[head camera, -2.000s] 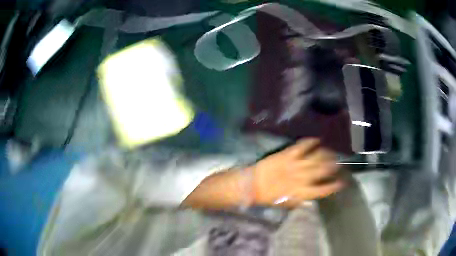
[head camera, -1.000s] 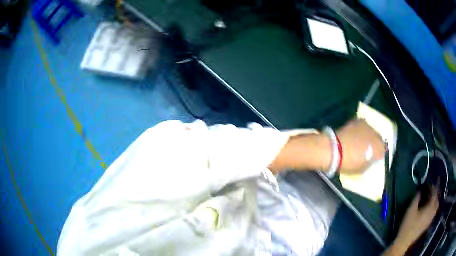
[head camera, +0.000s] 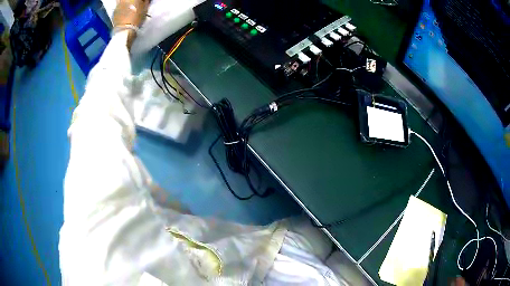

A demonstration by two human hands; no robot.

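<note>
My left hand [head camera: 130, 12] is at the top left edge, partly cut off, beside a white object [head camera: 168, 22]; whether it grips this is unclear. Of my right hand [head camera: 458, 281] only a blurred bit shows at the bottom right edge. A black display unit [head camera: 386, 124] with a glowing white screen lies on the green bench, with a white cable [head camera: 447, 179] at its side. A flat black test box [head camera: 268, 28] with green lights and a row of white sockets stands at the top. A tied black cable bundle [head camera: 228, 134] hangs over the bench edge.
A pale yellow paper pad [head camera: 407, 246] with a pen [head camera: 432, 246] lies at the lower right. A white foam tray [head camera: 162, 111] is below the bench edge, under thin coloured wires [head camera: 178, 44]. A monitor [head camera: 447, 50] is at the upper right, a blue stool [head camera: 86, 36] at the upper left.
The view has swung left along the bench. My left hand has left the paper pad and reached to the far left. My right hand has almost gone out of the picture.
</note>
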